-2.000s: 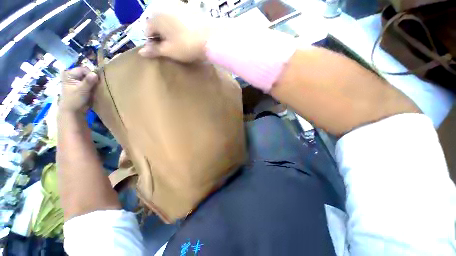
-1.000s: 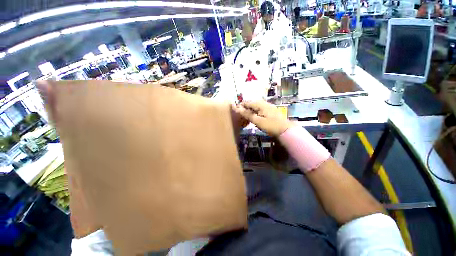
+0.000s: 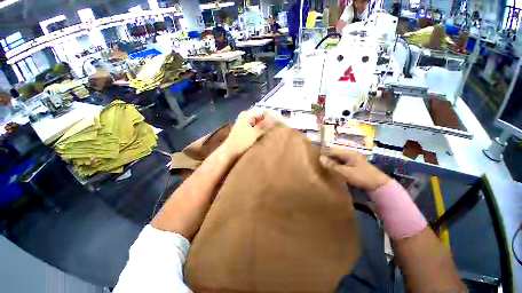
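A large tan-brown bag panel (image 3: 269, 212) hangs from my two hands in front of my body, its lower part over my dark-clothed lap. My left hand (image 3: 250, 130) grips its upper left edge. My right hand (image 3: 350, 167) grips its upper right edge, just in front of the pattern sewer (image 3: 350, 77), a white head with a red logo. The orange-yellow clamp plate (image 3: 358, 134) shows behind my right hand. Small brown patches (image 3: 419, 151) lie on the machine table, right of the clamp plate.
A larger brown piece (image 3: 445, 113) lies on the machine table (image 3: 469, 157) at the right. The control screen (image 3: 511, 106) is cut off by the right edge. A brown heap (image 3: 200, 150) shows behind my left arm. A yellow-green stack (image 3: 109, 138) stands at the left. People sit farther back.
The panel has moved right and lower, nearer the machine. My left hand, hidden behind the panel a second ago, now shows at its top. The view has turned left.
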